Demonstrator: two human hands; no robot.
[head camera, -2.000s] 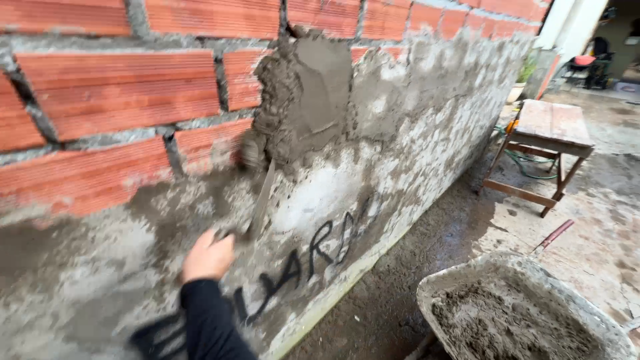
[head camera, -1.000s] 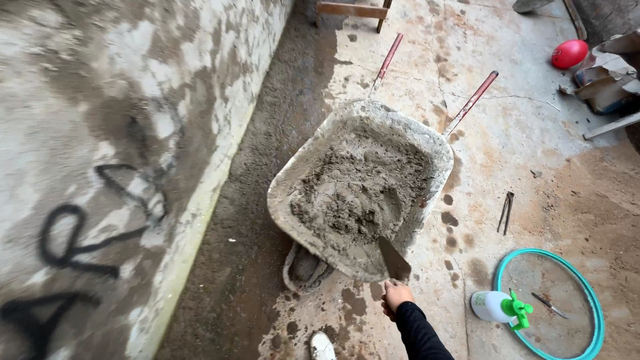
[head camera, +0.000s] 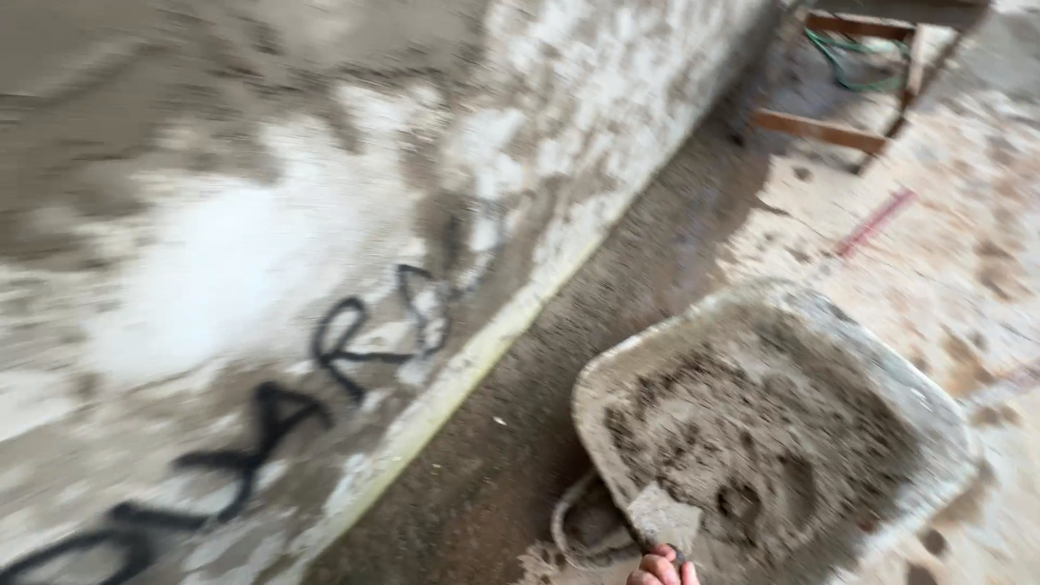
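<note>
My right hand shows at the bottom edge, its fingers closed around the handle of a trowel. The trowel's blade lies over the near left rim of a wheelbarrow, at the edge of the wet mortar inside it. Whether mortar sits on the blade is not clear, since the view is blurred. To the left stands a wall, partly coated with grey mortar and bearing black painted writing. My left hand is out of view.
A wooden bench or trestle stands at the upper right, with a green hose by it. One red wheelbarrow handle points away over the stained floor. A dark, damp strip of ground runs between wall and wheelbarrow.
Two seconds ago my right hand held the trowel at the wall; one second ago it was at the wheelbarrow's near rim. The view has since swung back toward the wall.
</note>
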